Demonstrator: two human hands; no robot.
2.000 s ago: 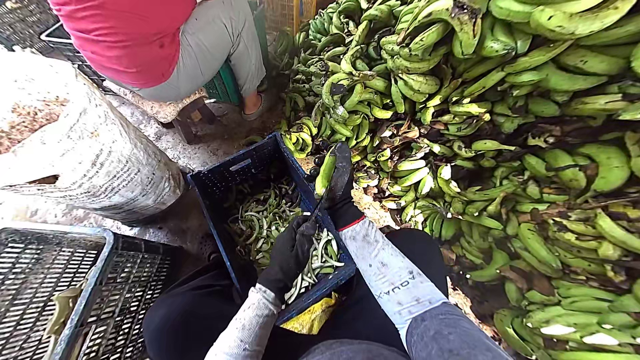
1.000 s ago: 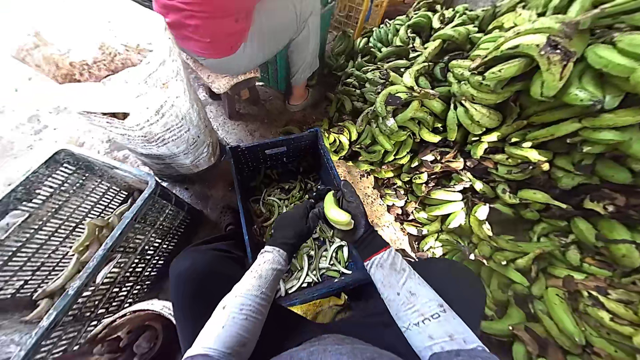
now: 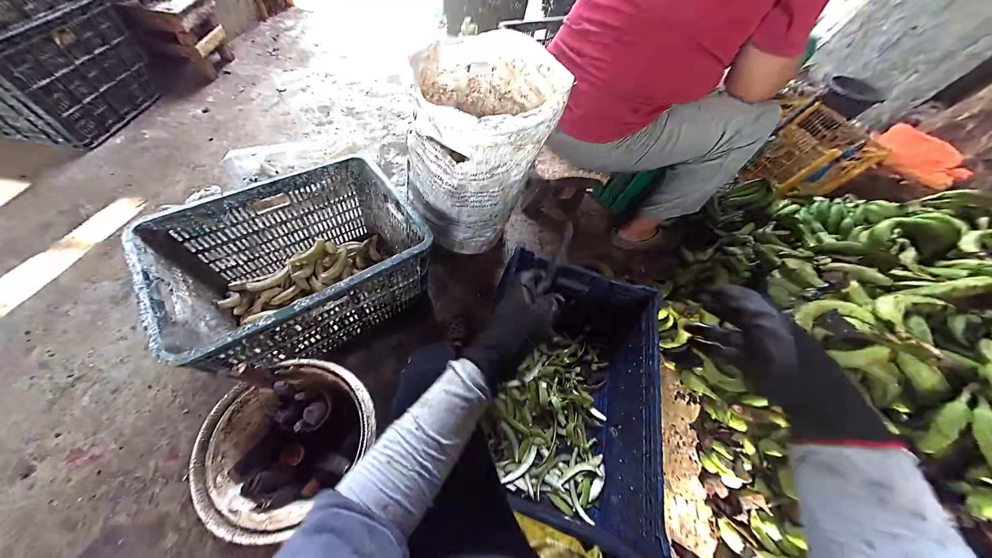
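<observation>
My left hand (image 3: 515, 318), in a dark glove, is over the left side of the blue plastic crate (image 3: 634, 434); its fingers are curled around something thin like a knife blade (image 3: 564, 246), blurred. Strips of green plantain peel (image 3: 550, 422) lie in that crate. My right hand (image 3: 748, 333), also gloved, is blurred at the edge of the heap of green plantains (image 3: 891, 310), right of the crate; whether it touches one I cannot tell. Peeled plantains (image 3: 306, 275) lie in the grey-green plastic crate (image 3: 279, 329) at the left.
A round tub (image 3: 205, 465) with dark gloves stands at the lower left. Beyond the crates are a white woven sack (image 3: 473, 182) and a seated person in a red shirt (image 3: 666, 62). Yellow crates (image 3: 806, 147) stand at the back right, stacked black crates (image 3: 74, 74) at the far left.
The green plantain held between my hands one second ago is out of them. My right hand has moved out to the plantain heap, apart from my left. The view has swung left.
</observation>
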